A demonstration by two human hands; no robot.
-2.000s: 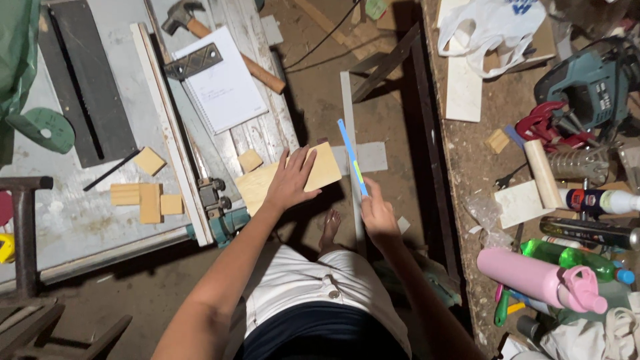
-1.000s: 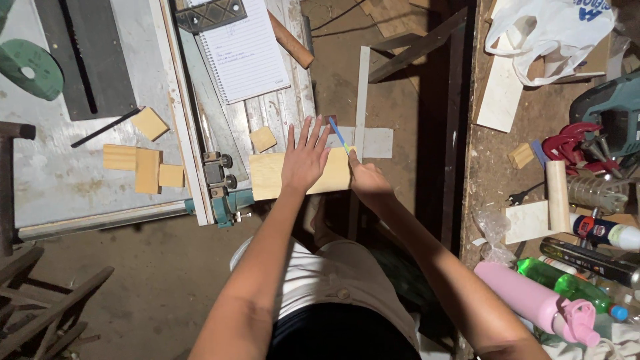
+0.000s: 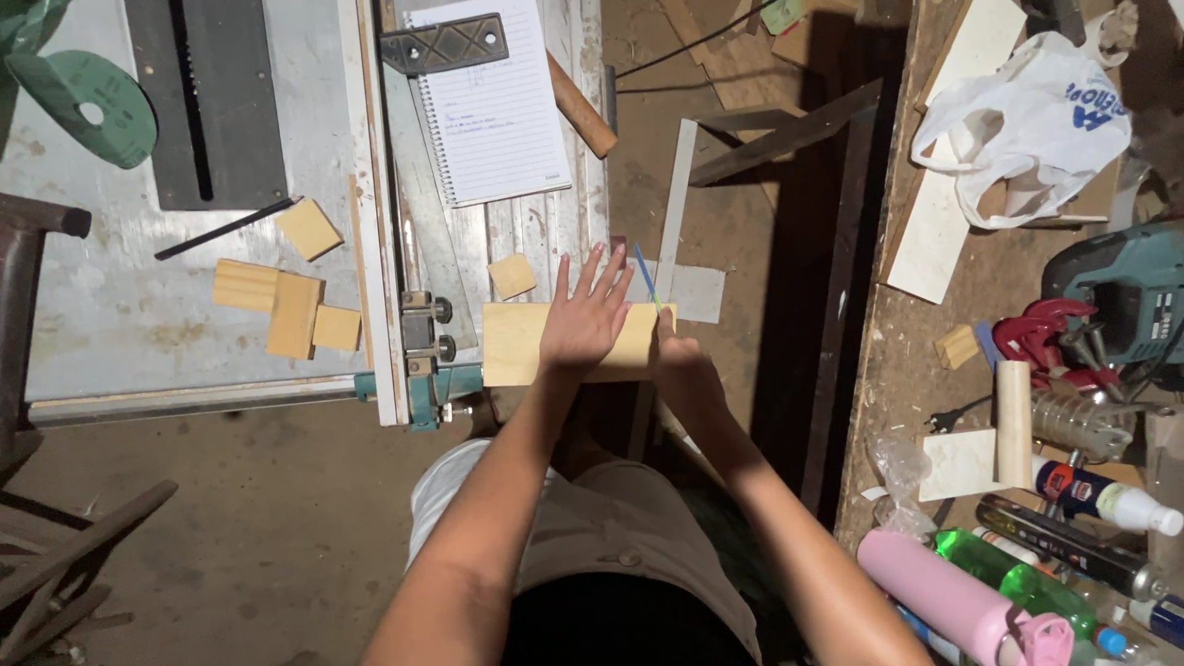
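Note:
A pale wooden board lies across the edge of the metal saw table, its right end sticking out over the floor. My left hand presses flat on it with fingers spread. My right hand grips a thin blue and green saw-like tool at the board's right end, index finger laid along it; the handle is hidden in the hand. A small square wood block sits just behind the board. The spiral notebook lies further back, under a dark slotted bracket.
On the left are several wood offcuts, a black rod and a green abrasive disc. A wooden handle lies beside the notebook. The right workbench holds a pink bottle, a plastic bag and a teal power tool.
Two seconds ago the blue tool was held up to the right of the board; now it is at the board's right end. My left hand has turned, its fingers pointing more away from me.

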